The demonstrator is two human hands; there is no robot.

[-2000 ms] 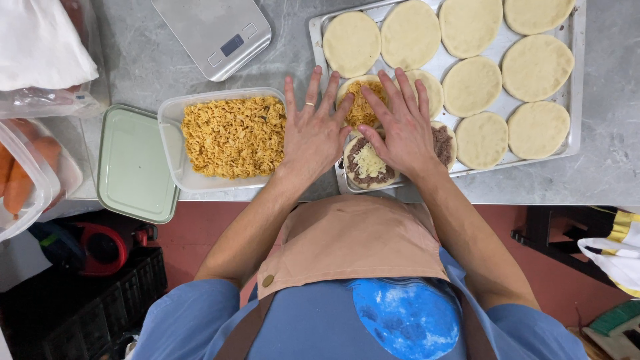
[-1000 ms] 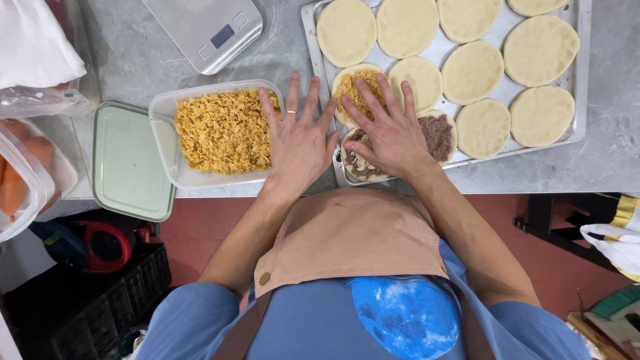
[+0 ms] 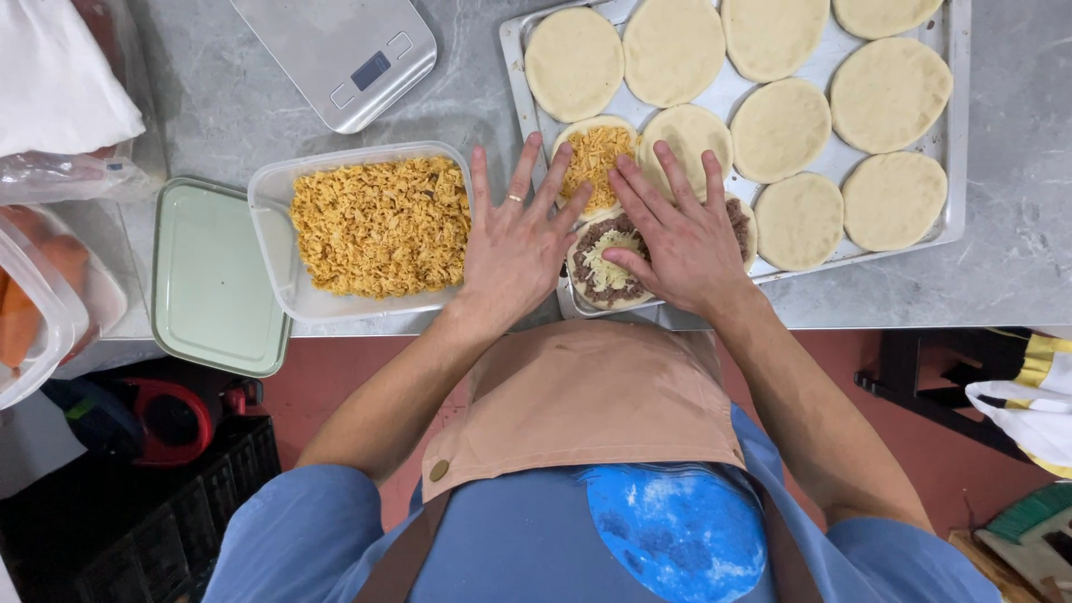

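Observation:
My left hand is spread between the plastic container of shredded filling and the metal baking tray, its fingertips at the left edge of a dough round topped with shredded orange filling. My right hand is spread too, its fingers over the right side of that round and a plain dough round. Its thumb lies over the dough round with ground meat and grated cheese. Another meat-topped round is partly hidden under this hand. Neither hand holds anything.
Several plain dough rounds fill the rest of the tray. A digital kitchen scale lies behind the container. A pale green lid overhangs the counter's front edge. At the far left are a clear tub with orange pieces and a white cloth.
Both hands stay spread around the orange-topped round. The right thumb and fingers have shifted slightly, and more grated cheese shows than one second ago.

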